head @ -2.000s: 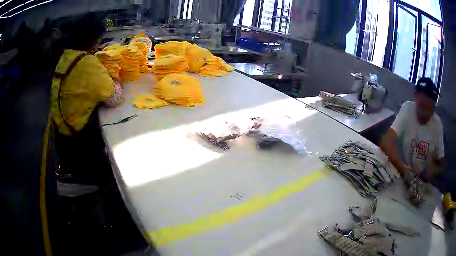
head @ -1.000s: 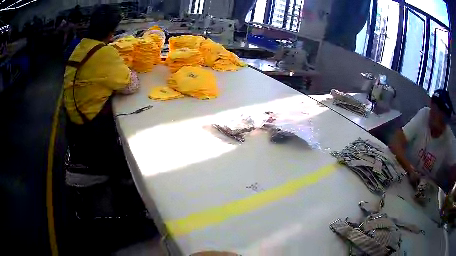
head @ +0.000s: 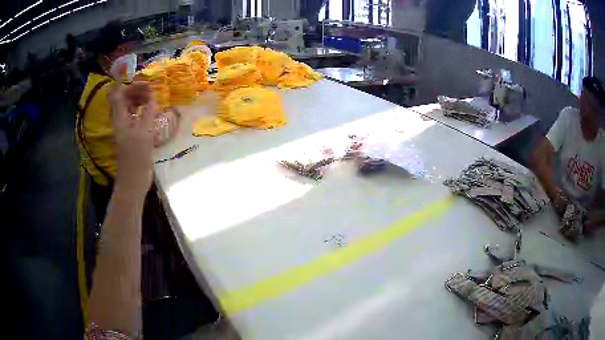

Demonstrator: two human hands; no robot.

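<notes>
My left hand is raised at the upper left, with the forearm coming up from the bottom edge. Its fingers are blurred and partly merge with the yellow background; no held thing can be made out. My right hand is not in view. A loose heap of grey-beige webbing straps with metal pieces lies at the table's lower right. A larger pile of straps lies behind it.
The long white table has a yellow stripe. Yellow fabric stacks stand at its far end beside a person in yellow. A clear plastic bag lies mid-table. Another person at right handles straps. A pale object cuts in at the lower right edge.
My left forearm and hand have come into view at the left, raised in front of the person in yellow. The camera view has shifted slightly.
</notes>
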